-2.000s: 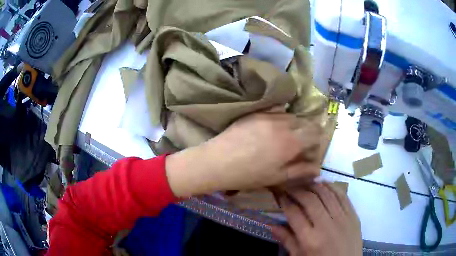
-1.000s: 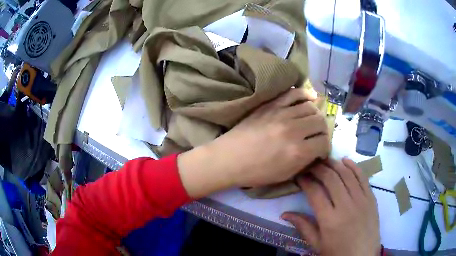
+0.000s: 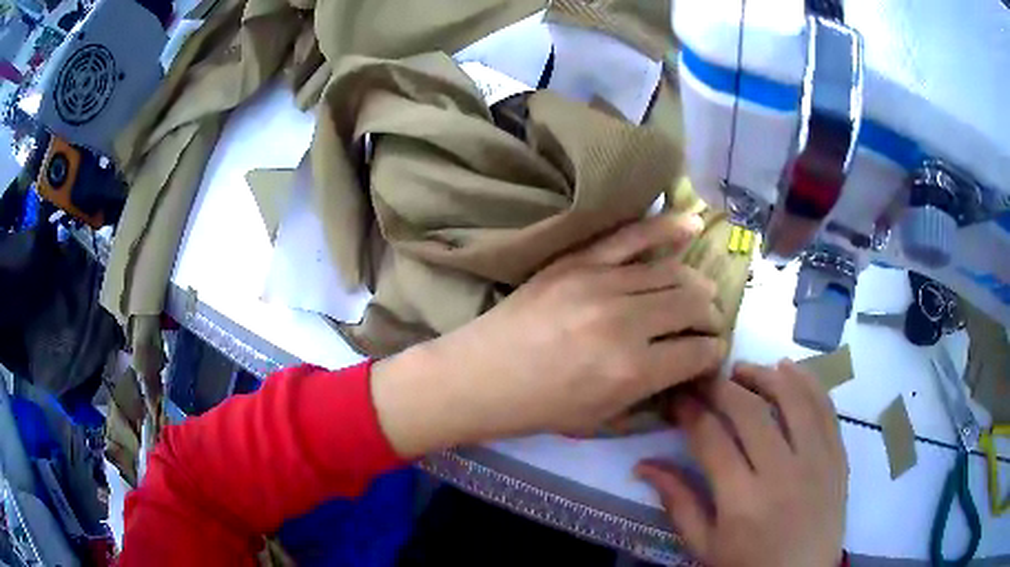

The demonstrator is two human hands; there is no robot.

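Observation:
A khaki garment (image 3: pixel 465 188) with white-backed parts (image 3: pixel 604 72) lies bunched in front of the white sewing machine (image 3: pixel 737 100). My left hand (image 3: pixel 587 332) lies flat-fingered over its right part, fingertips near the yellow part (image 3: pixel 740 237) by the needle. My right hand (image 3: pixel 764 454) is at the cloth's near right edge, its fingers touching the cloth beside my left hand, thumb spread on the table. The cloth under both hands is mostly hidden, and so is the needle point.
Small khaki pieces (image 3: pixel 899 436) lie right of my right hand, with scissors (image 3: pixel 955 498) and a dark bunch like keys (image 3: pixel 928 310) beyond. Long khaki pieces (image 3: pixel 166 222) hang over the left edge by a grey vented box (image 3: pixel 89 80). A ruler tape (image 3: pixel 532 501) follows the front edge.
Over two seconds both hands have shifted right, and the cloth edge near the front has been drawn in under them. Since one second ago my left hand has moved slightly back left.

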